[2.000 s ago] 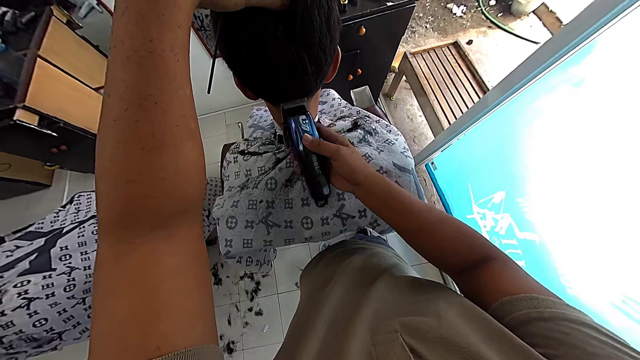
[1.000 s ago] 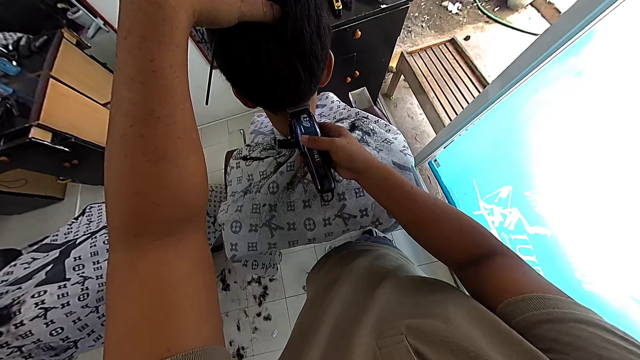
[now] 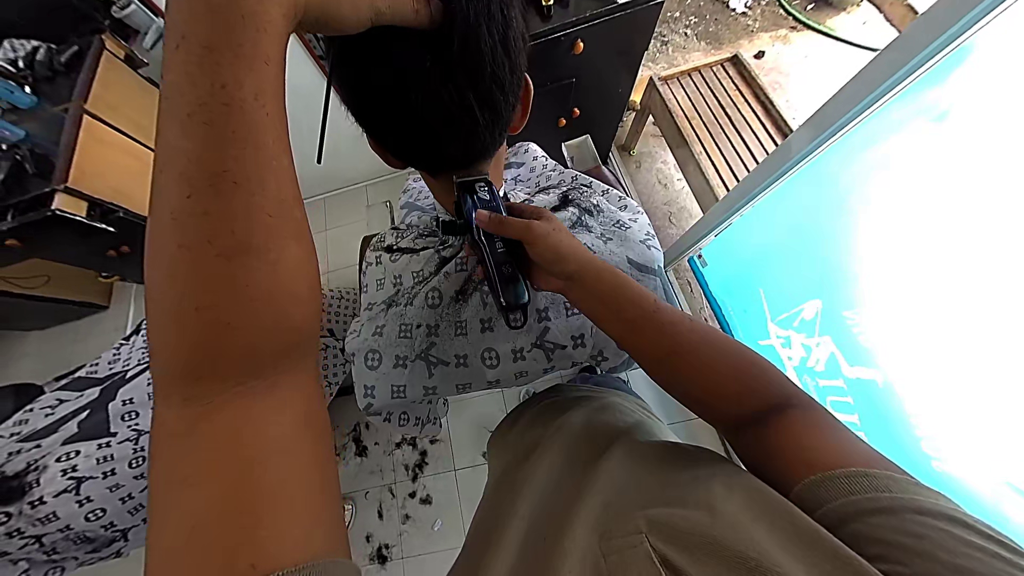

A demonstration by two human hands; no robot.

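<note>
A seated person with dark hair (image 3: pixel 432 96) faces away, wearing a white patterned barber cape (image 3: pixel 448 344) strewn with cut hair. My right hand (image 3: pixel 548 244) is closed around a black and blue cordless hair clipper (image 3: pixel 502 260), held upright with its blade at the nape, by the lower hairline. My left arm reaches up across the view, and my left hand (image 3: pixel 368 14) rests at the top of the person's head, its fingers partly hidden by the hair and the frame's upper edge.
Tufts of cut hair (image 3: pixel 416 464) lie on the tiled floor. At the left are a second patterned cape (image 3: pixel 88 448) and a cabinet (image 3: pixel 120 104) with tools on top. A black drawer cabinet (image 3: pixel 592 72) stands ahead; a glass door frame (image 3: pixel 840 128) and a wooden bench (image 3: pixel 720 112) are at the right.
</note>
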